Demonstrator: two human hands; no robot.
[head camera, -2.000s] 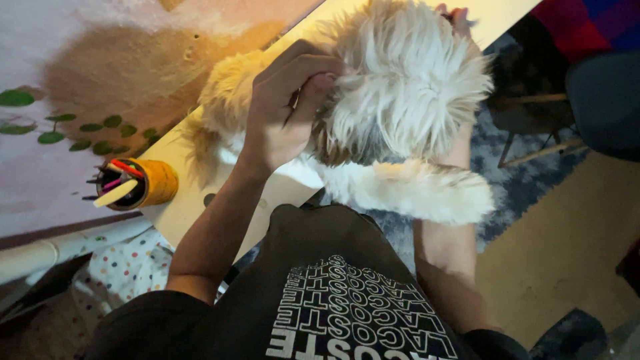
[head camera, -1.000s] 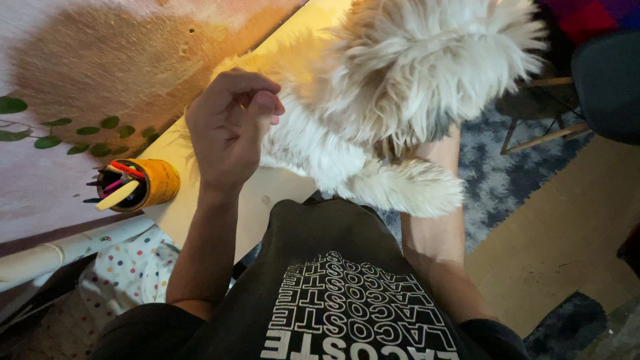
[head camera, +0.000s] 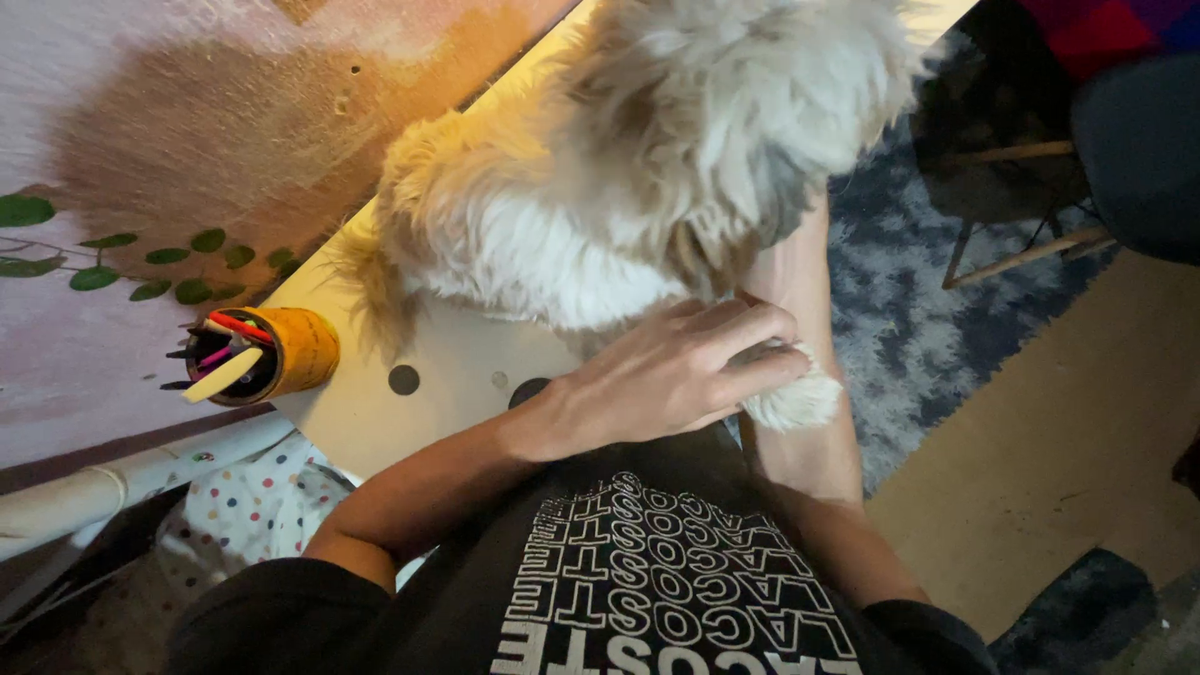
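A long-haired white and tan dog (head camera: 581, 225) is on the light tabletop (head camera: 347, 422), its head toward the upper right. My left hand (head camera: 694, 366) is closed around one of its legs, and the furry white paw (head camera: 797, 398) sticks out past my fingers. That paw lies over my right forearm. My right forearm runs up beneath the dog's head and chest, where fur hides my right hand.
An orange pot (head camera: 305, 349) of pens stands at the table's left edge, beside the wall with a leafy vine (head camera: 192, 281). White pipes (head camera: 122, 487) and a dotted cloth (head camera: 248, 506) are below. A dark chair (head camera: 1144, 159) stands right, by a grey rug (head camera: 891, 281).
My left hand has come down from beside the dog's body, where it was raised, and has taken hold of the foreleg. The dog's head has shifted.
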